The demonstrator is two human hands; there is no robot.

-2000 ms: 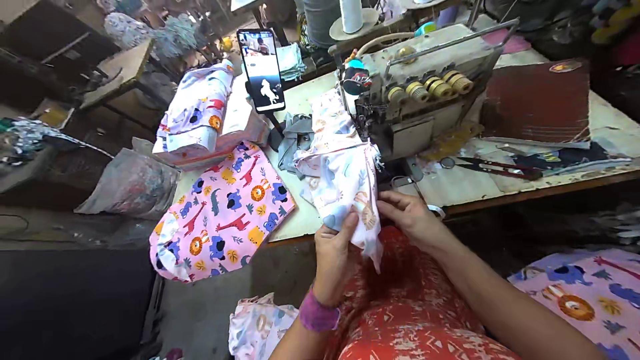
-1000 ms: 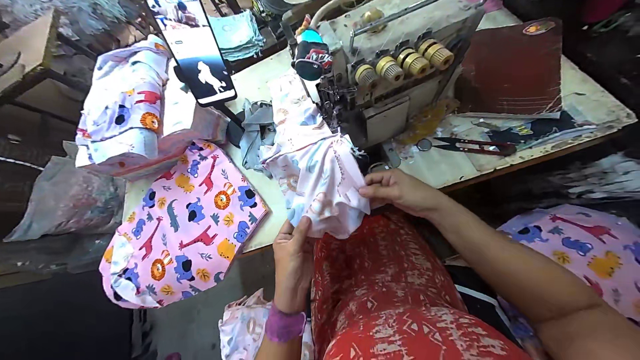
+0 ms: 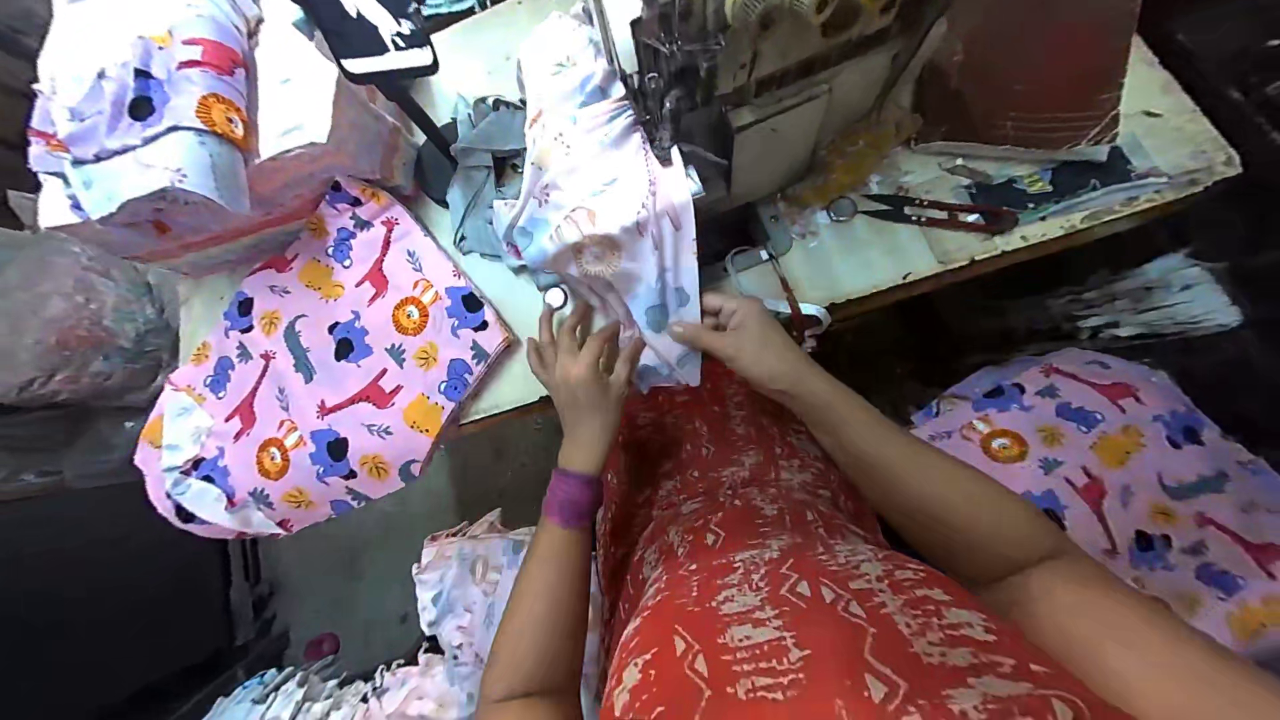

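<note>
A pale printed fabric piece (image 3: 610,230) lies on the worktable and runs up to the needle area of a sewing machine (image 3: 690,90). At its lower left edge my left hand (image 3: 583,365) rests with fingers spread, touching the cloth. My right hand (image 3: 745,340) pinches the lower right edge between thumb and fingers. Grey cloth scraps (image 3: 487,175) lie left of the piece. Pink animal-print fabric (image 3: 340,350) hangs over the table's front edge, further left.
Thread snips (image 3: 940,213) and a brown board (image 3: 1025,75) lie on the table at right. A phone on a stand (image 3: 375,40) is at upper left, beside stacked cloth (image 3: 150,110). More animal-print fabric (image 3: 1110,470) is at lower right, and pale cloth pieces (image 3: 470,590) are below.
The pale piece, bunched between my hands before, now lies flatter and hangs straighter from the machine. My left hand has opened its fingers. The view has moved closer.
</note>
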